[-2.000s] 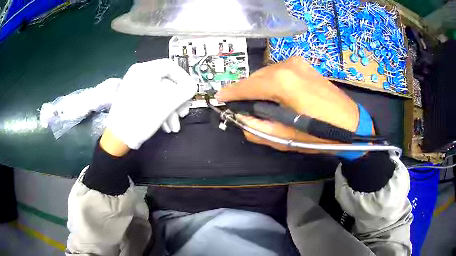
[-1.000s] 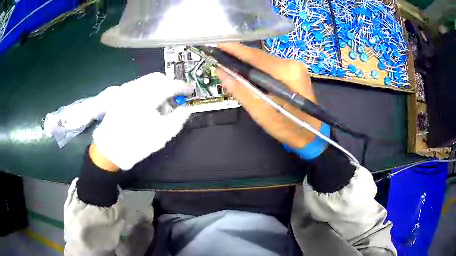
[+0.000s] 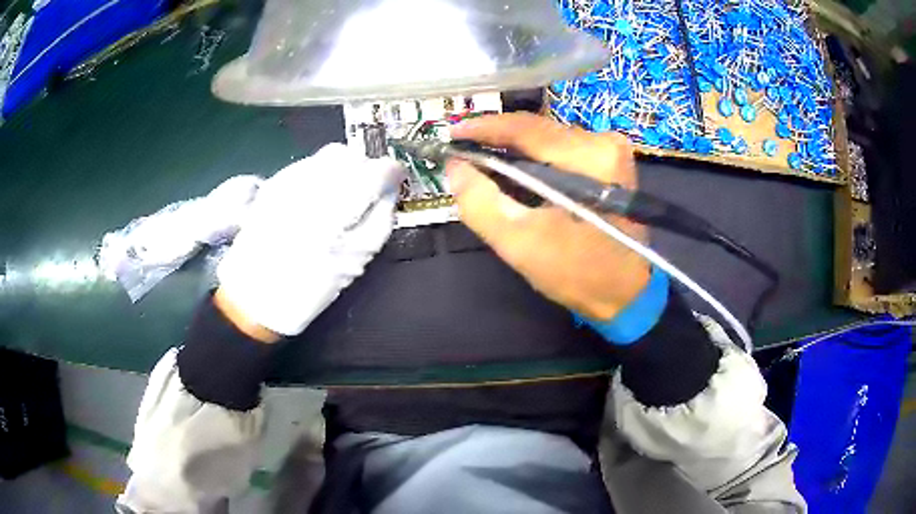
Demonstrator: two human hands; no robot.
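Note:
The open white power-strip housing lies on the black mat under the hood, with a green circuit board and thin wires inside. My right hand is shut on the black soldering iron, its tip over the middle of the housing. The pale solder feed tube runs along the iron past the blue wrist strap. My gloved left hand is at the housing's left edge with its fingertips together; whether it holds a part is hidden.
The clear fume hood covers the far side of the housing. A bagged white cord lies left on the green bench. A cardboard tray of blue discs stands at the far right. A blue sheet is far left.
My right hand has brought the iron tip from the housing's near edge to its far left, then back to the middle. A blue disc seen at my left fingertips no longer shows.

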